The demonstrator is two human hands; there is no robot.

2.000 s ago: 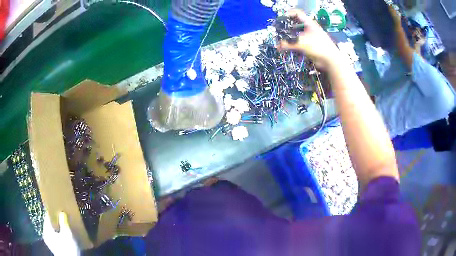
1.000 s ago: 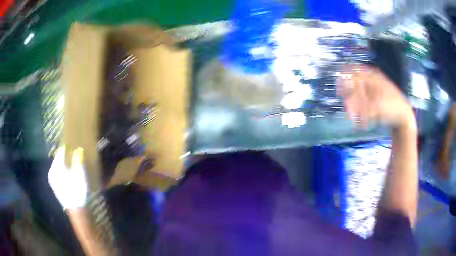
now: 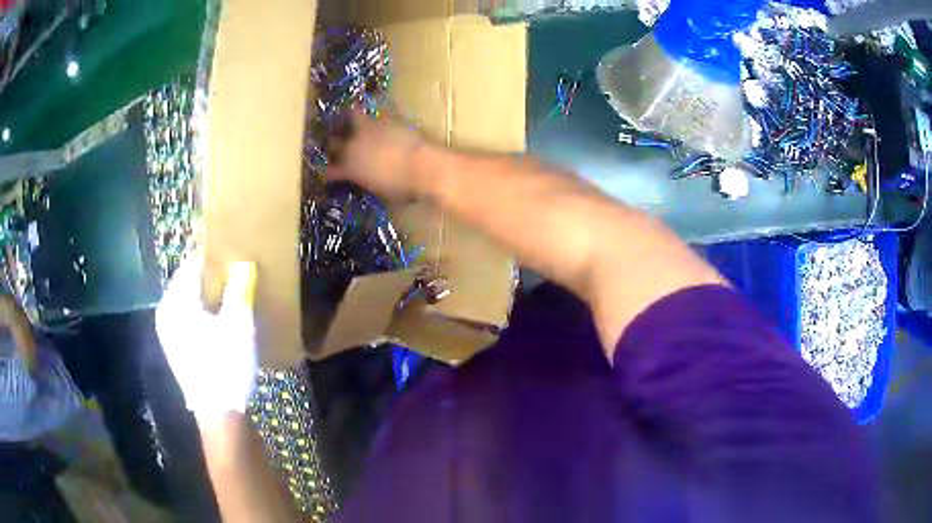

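Note:
The open brown cardboard box (image 3: pixel 258 184) stands in front of me, left of centre, with dark wire leads (image 3: pixel 353 230) inside. My left hand (image 3: pixel 212 342), in a white glove with yellow fingertips, holds the box's left flap near its lower edge. My bare right hand (image 3: pixel 373 153) reaches across into the box, over the leads. It is blurred, and its fingertips are hidden among the dark leads, so its grip cannot be told.
Circuit boards (image 3: pixel 172 174) lie in rows left of the box, with more boards (image 3: pixel 291 439) below it. The fume hood (image 3: pixel 680 102) hangs over the bench at right, beside heaped leads (image 3: pixel 818 112). A blue bin (image 3: pixel 840 317) holds white pieces. A person (image 3: pixel 36 393) is at far left.
The view has swung left. My right hand has moved from the lead heap at right into the cardboard box. My left hand remains at the box's left flap.

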